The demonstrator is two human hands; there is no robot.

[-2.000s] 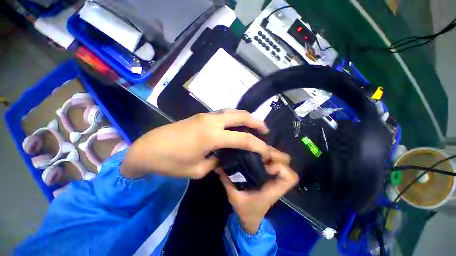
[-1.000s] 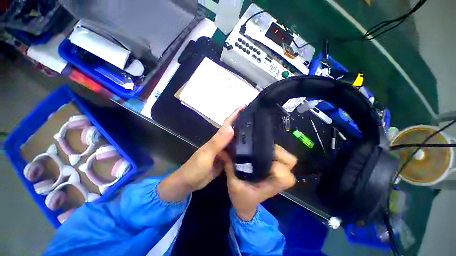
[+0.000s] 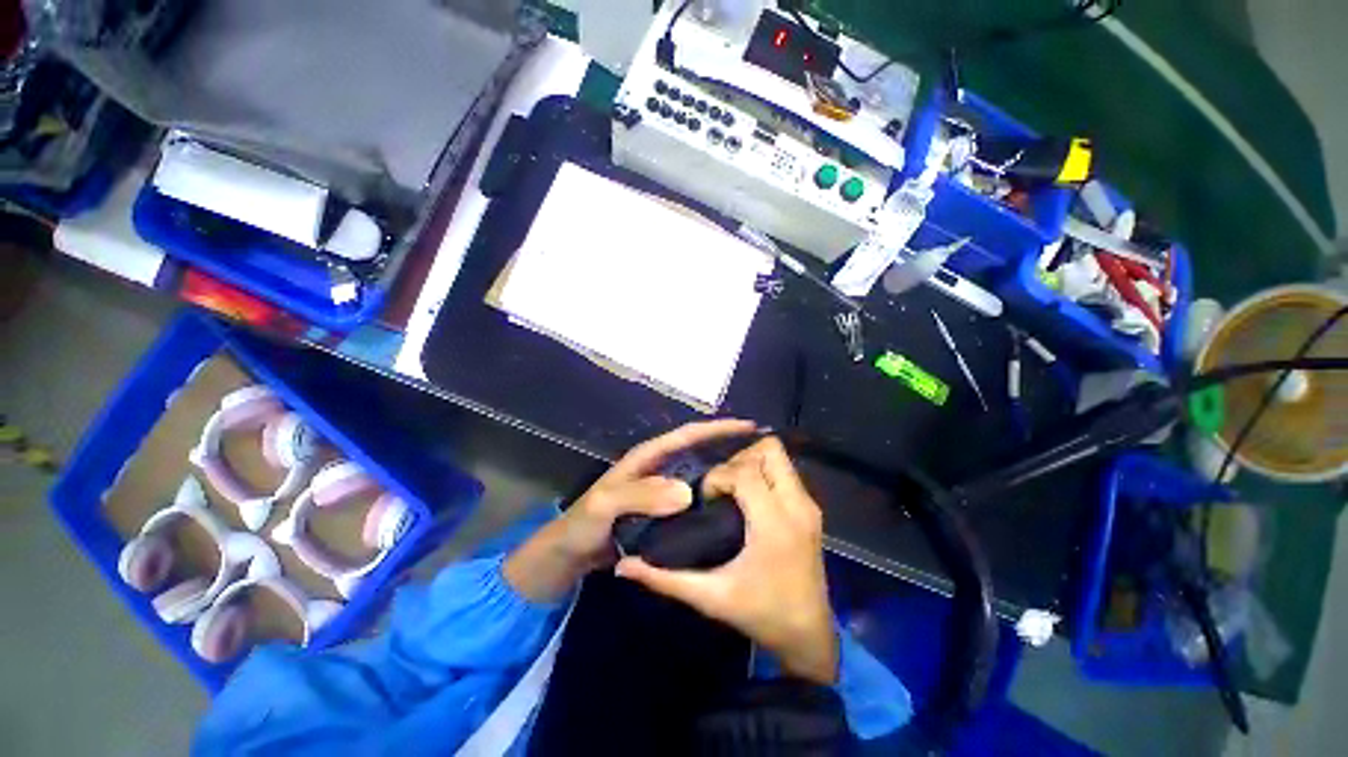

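Black over-ear headphones are held low in front of me. One thick ear cup (image 3: pixel 692 535) is between both hands. The headband (image 3: pixel 968 569) curves down to the right, and a padded black part, seemingly the other cup, shows at the bottom edge below my right wrist. My left hand (image 3: pixel 614 510) grips the cup from the left, fingers over its top. My right hand (image 3: pixel 776 547) wraps it from the right, fingertips on its upper side near the left thumb. The cup's far face is hidden by the fingers.
White papers (image 3: pixel 636 289), a bright green tool (image 3: pixel 911 377) and tweezers (image 3: pixel 958 358) lie on the black mat. A black screwdriver (image 3: pixel 1079 444) hangs at right. A pale control box (image 3: pixel 754 163) stands behind. Blue bins (image 3: pixel 1101 303) are at right; a blue tray (image 3: pixel 89 444) with white-and-pink headphones is at left.
The headphones have turned and come down towards my lap; the headband now hangs low right instead of arching over the mat. My right hand has moved round onto the cup's right side.
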